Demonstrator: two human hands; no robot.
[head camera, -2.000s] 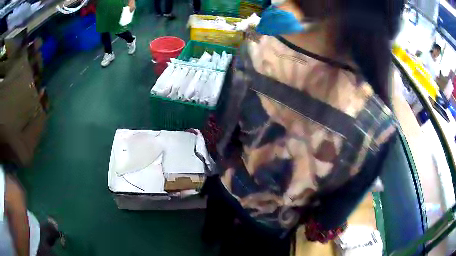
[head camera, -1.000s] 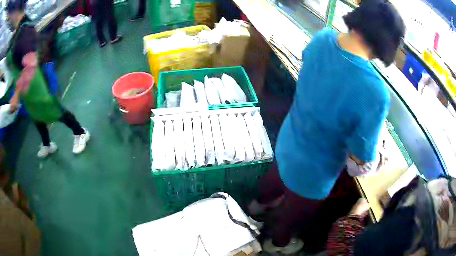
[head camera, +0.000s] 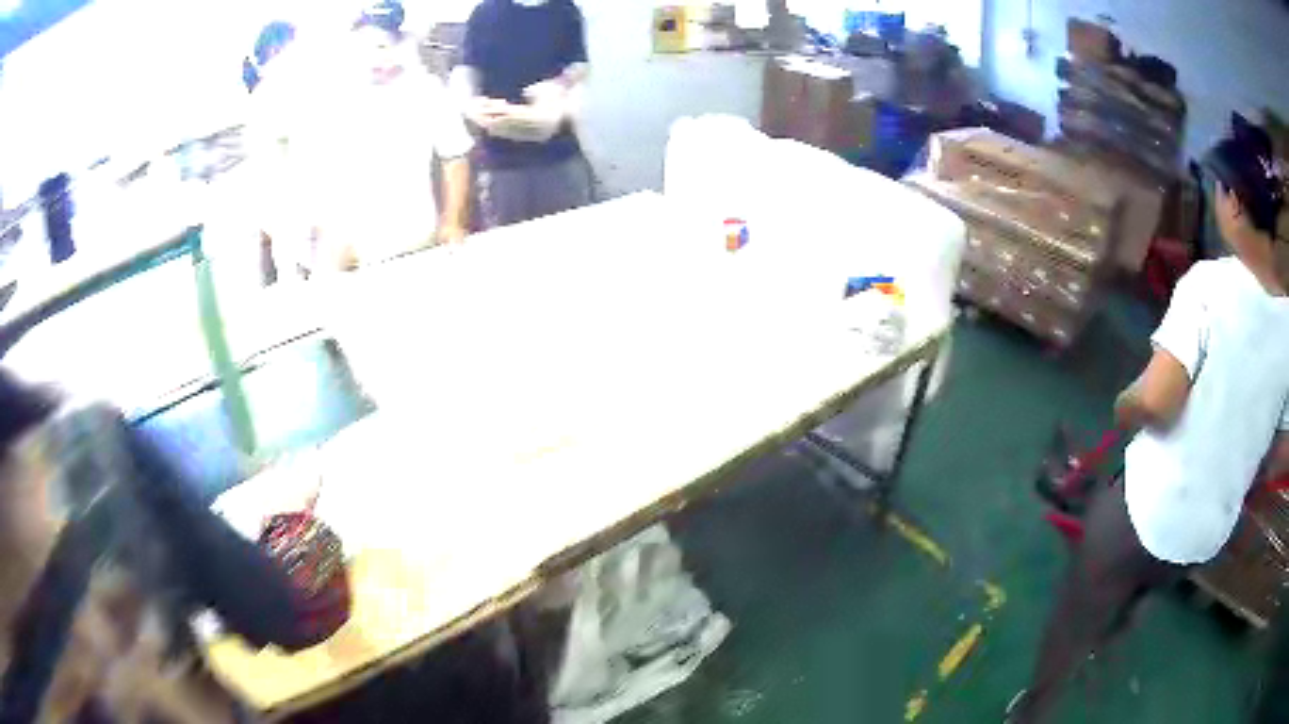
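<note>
Neither of my hands shows in the picture. A long pale worktable (head camera: 537, 410) lies in front of me, washed out by glare. Near its far right end are a small orange and blue object (head camera: 735, 235) and another blue and orange one (head camera: 874, 289) beside a crumpled whitish bag (head camera: 879, 328). A long white wrapped bundle (head camera: 820, 184) lies along the far edge. What else lies on the bright surface cannot be told.
A person's dark sleeve with a red patterned cuff (head camera: 304, 580) rests at the near left table end. People stand behind the table (head camera: 523, 113). A person in white (head camera: 1202, 410) is at right, near stacked cartons (head camera: 1018, 226). A white sack (head camera: 636, 622) is under the table.
My view has swung right, from the crates, red bucket and white carton to the worktable. The person in the patterned top is now at the left edge.
</note>
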